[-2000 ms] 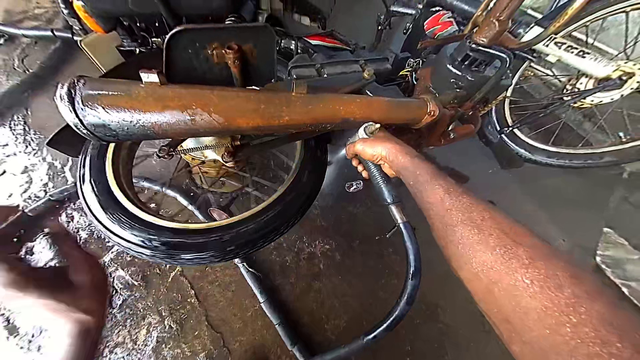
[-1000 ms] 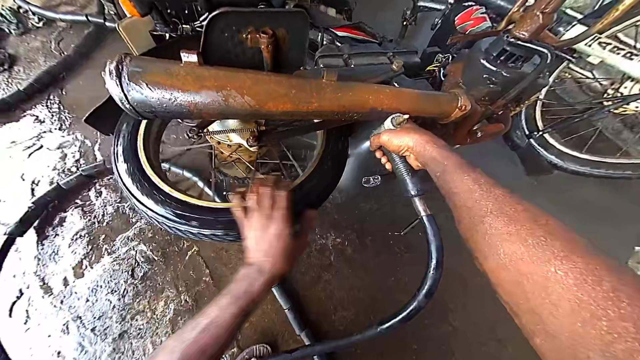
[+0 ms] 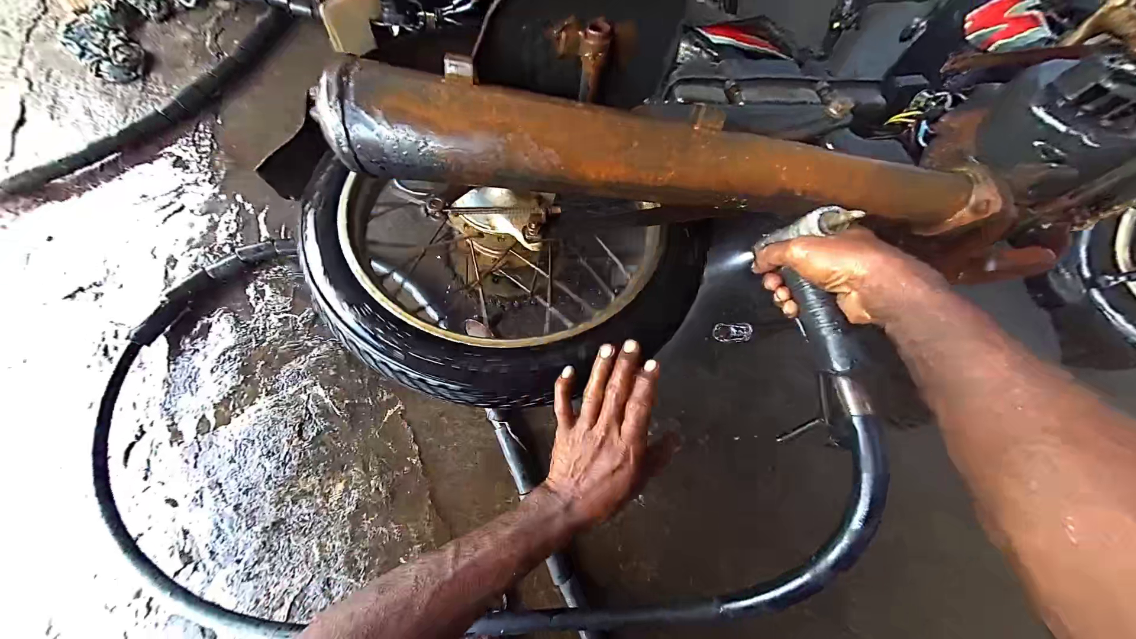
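My right hand [image 3: 830, 266] is closed around a spray gun [image 3: 812, 302] on a black hose [image 3: 874, 479], just below the motorcycle's rusty exhaust muffler [image 3: 621, 146]. A white jet of water leaves the gun toward the left, at the rear tire [image 3: 426, 368]. My left hand [image 3: 608, 435] holds nothing; its fingers are spread with their tips at the lower right edge of that tire, and whether they touch it I cannot tell. Inside the wheel, a wet, dirty hub [image 3: 501, 217], a sprocket and spokes show beneath the muffler.
The hose loops over the wet, muddy concrete floor [image 3: 293, 470] and passes under the wheel. Another stretch of hose [image 3: 177, 111] lies at the upper left, near a dark crumpled cloth [image 3: 102, 44]. Part of the front wheel [image 3: 1105, 284] shows at the right edge.
My left hand has come in from the far left to the rear wheel, then moved from over the rim to the tire's lower right edge. My right hand still holds the spray gun.
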